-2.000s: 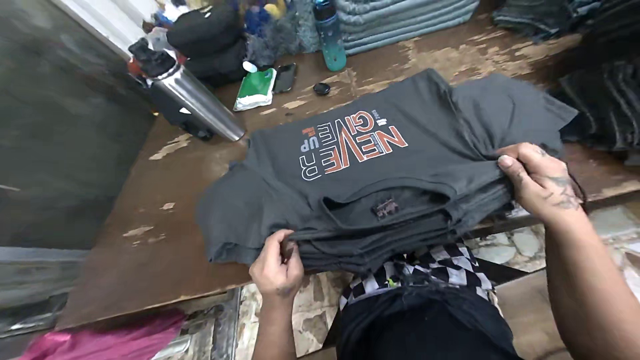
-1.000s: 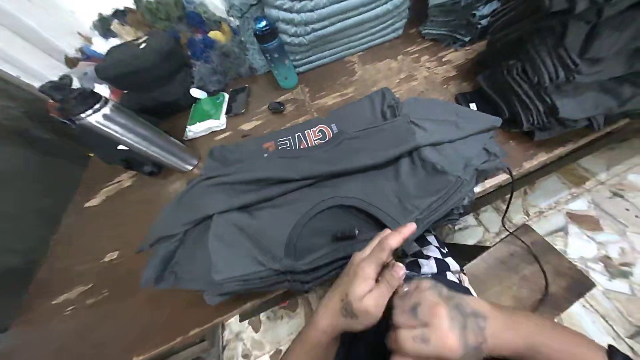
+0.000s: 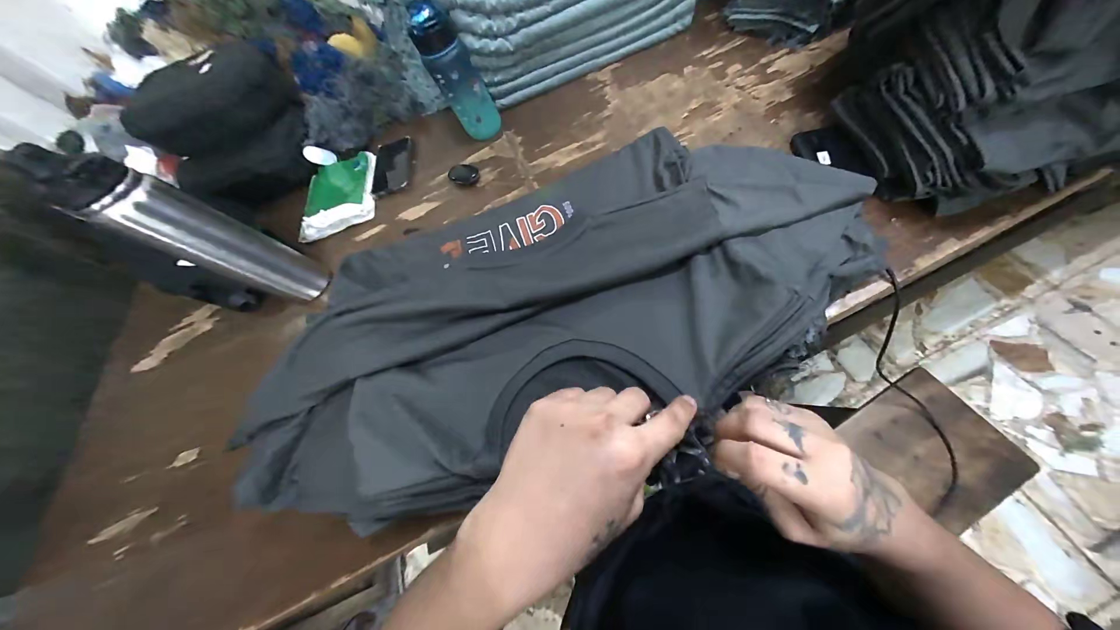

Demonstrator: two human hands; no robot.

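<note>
A stack of dark grey T-shirts (image 3: 542, 306) lies on the wooden table, necklines towards me; the top one is folded over on itself, so only part of its orange and white print shows. At the table's front edge, my left hand (image 3: 582, 459) is closed on dark cloth at my waist, in front of the round neckline. My right hand (image 3: 796, 468) pinches the same dark cloth just to the right, its fingertips near the left thumb. The bunched cloth (image 3: 687, 455) between them is mostly covered by the fingers.
A steel bottle (image 3: 210, 232) leans at the left. Behind the shirts are a green packet (image 3: 339, 194), a phone (image 3: 394, 164), a small black object (image 3: 464, 174) and a blue-green bottle (image 3: 455, 74). Folded light-blue garments (image 3: 569, 44) and dark garments (image 3: 954, 105) are stacked behind and right. A black cord (image 3: 892, 350) hangs right.
Both hands have left the shirts' near edge, where they were two seconds ago, and come together at my waist. The top shirt's print was fully spread; now it is partly folded under.
</note>
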